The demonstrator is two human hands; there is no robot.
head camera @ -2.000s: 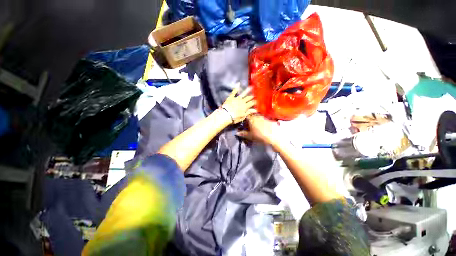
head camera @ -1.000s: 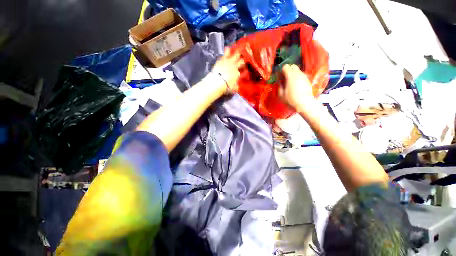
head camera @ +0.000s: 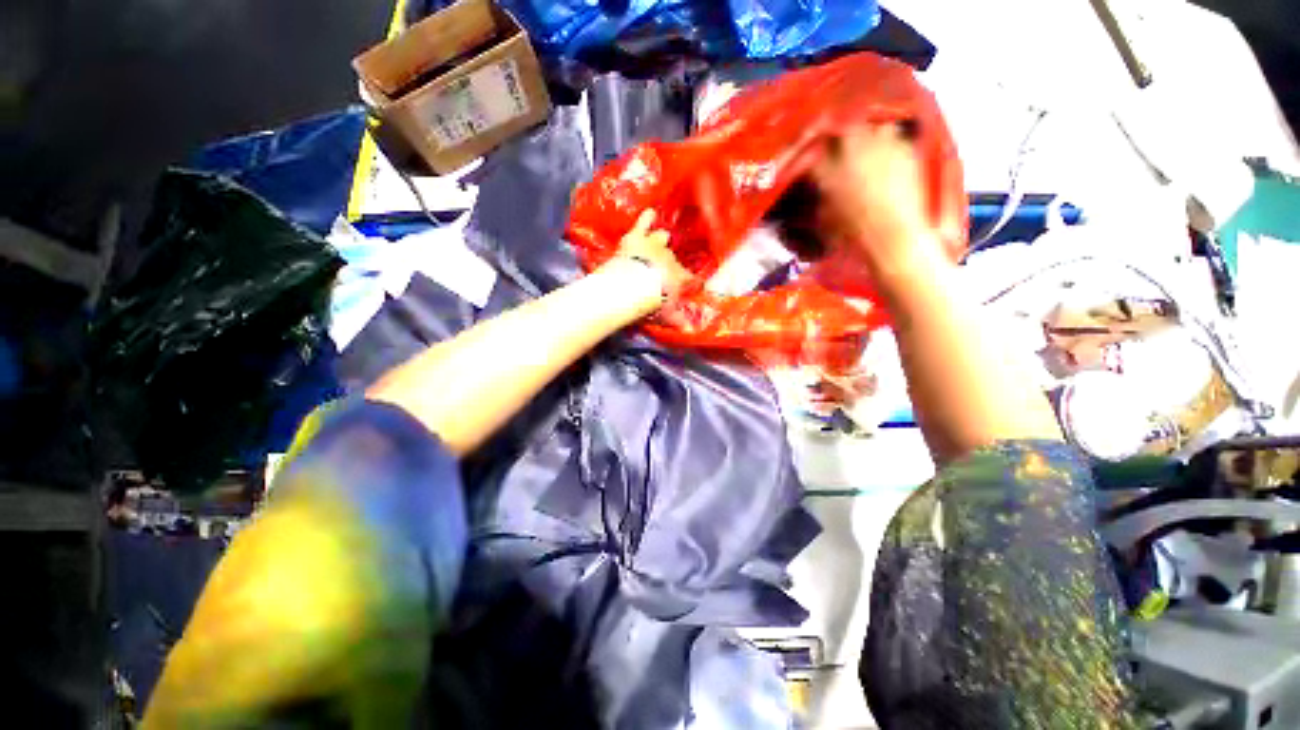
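Observation:
The red plastic bag point(head camera: 756, 321) lies wide open on the table in front of me, with dark cloth and something pale showing inside. My left hand point(head camera: 652, 260) holds the bag's left edge. My right hand point(head camera: 873, 178) is blurred at the bag's right side, over its opening; I cannot tell whether its fingers hold anything. Grey fabric panels point(head camera: 656, 456) lie heaped below the bag, towards my lap, and some grey cloth shows behind the bag.
An open cardboard box point(head camera: 463, 111) stands at the far left, beside a blue plastic bag point(head camera: 684, 26). A dark green plastic bag point(head camera: 214, 307) is at left. White pieces point(head camera: 428, 271) lie left of the grey cloth. Part of the sewing machine point(head camera: 1226, 656) is at lower right.
The red bag has been opened and spread wider to the left. My right hand moved from the grey cloth into the bag, then to its upper right. The green cloth seen there earlier is out of sight.

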